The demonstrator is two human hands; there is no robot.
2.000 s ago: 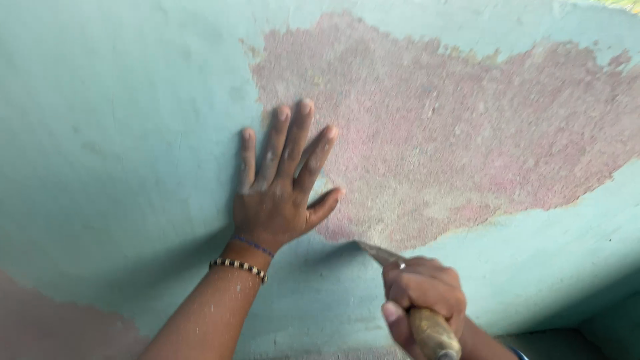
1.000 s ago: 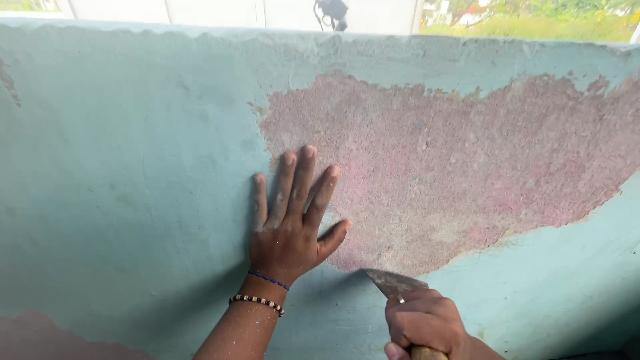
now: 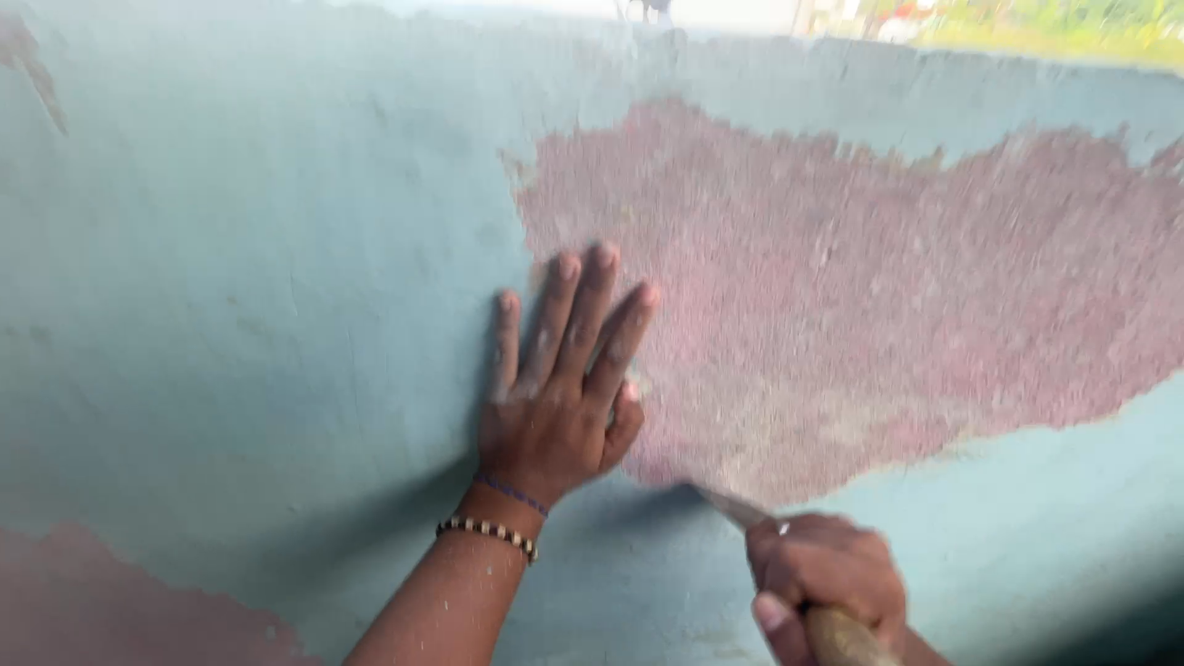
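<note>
My left hand (image 3: 555,388) lies flat with its fingers apart on the wall, at the left border of a large bare pinkish patch (image 3: 832,305) in the blue-green paint (image 3: 277,277). White specks dot its skin. My right hand (image 3: 828,578) is closed around the wooden handle (image 3: 844,638) of a scraper. The scraper's metal blade (image 3: 731,504) points up and left, its tip at the patch's lower edge, right of and below my left hand. Much of the handle is covered by my fingers.
The wall's top edge (image 3: 879,48) runs across the upper part of the view, with bright greenery (image 3: 1064,23) beyond it at the right. Another bare patch (image 3: 120,601) shows at the lower left, and a small one (image 3: 32,69) at the upper left. A dark area fills the lower right corner.
The left thumb has drawn in and now looks bent, where it was stretched out before. The scraper stays in the right hand near the patch's lower edge. The view has shifted.
</note>
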